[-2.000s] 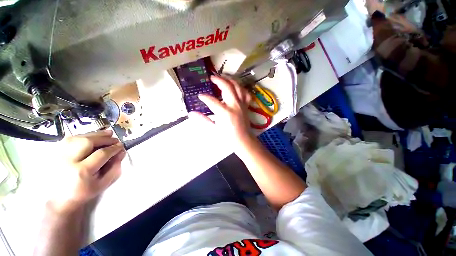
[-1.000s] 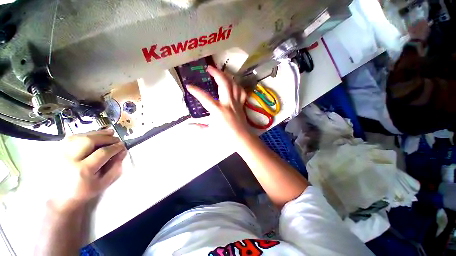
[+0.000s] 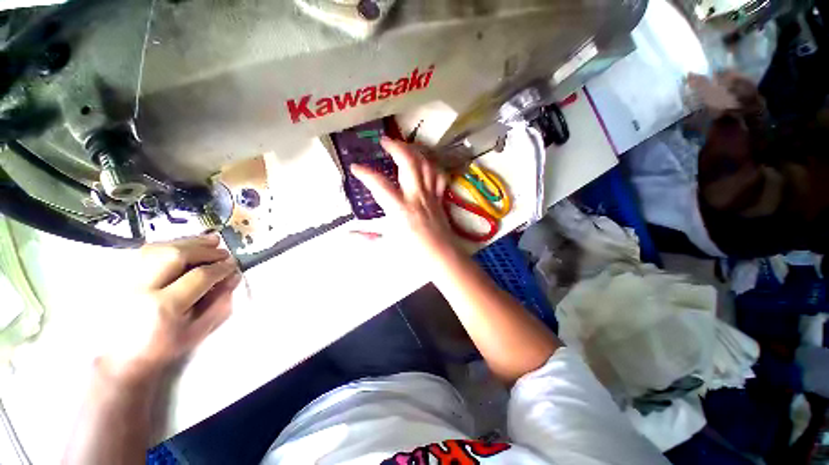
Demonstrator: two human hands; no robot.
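Observation:
The smartphone (image 3: pixel 365 173), with a dark lit screen, lies under the arm of the sewing machine head (image 3: pixel 245 54). My right hand (image 3: pixel 414 186) is over the phone's right side, fingers spread on or just above the screen, holding nothing. My left hand (image 3: pixel 186 295) rests on the table just below the presser foot (image 3: pixel 211 218), fingers curled and fingertips close to the needle area. Glare washes out the surface there, so I cannot tell if cloth is pinched between the fingers.
Red-handled scissors (image 3: pixel 473 222) and a yellow-green handled tool (image 3: pixel 486 189) lie right of the phone. A white fabric heap (image 3: pixel 636 318) is at lower right, beside a blue basket (image 3: pixel 514 268). Another person's arm (image 3: pixel 741 136) is at upper right. Stacked pale cloth (image 3: pixel 18 281) lies at far left.
The view has shifted slightly, so the machine sits a little further right and lower. My right hand's fingers have moved over the phone screen. My left hand has kept its place by the needle.

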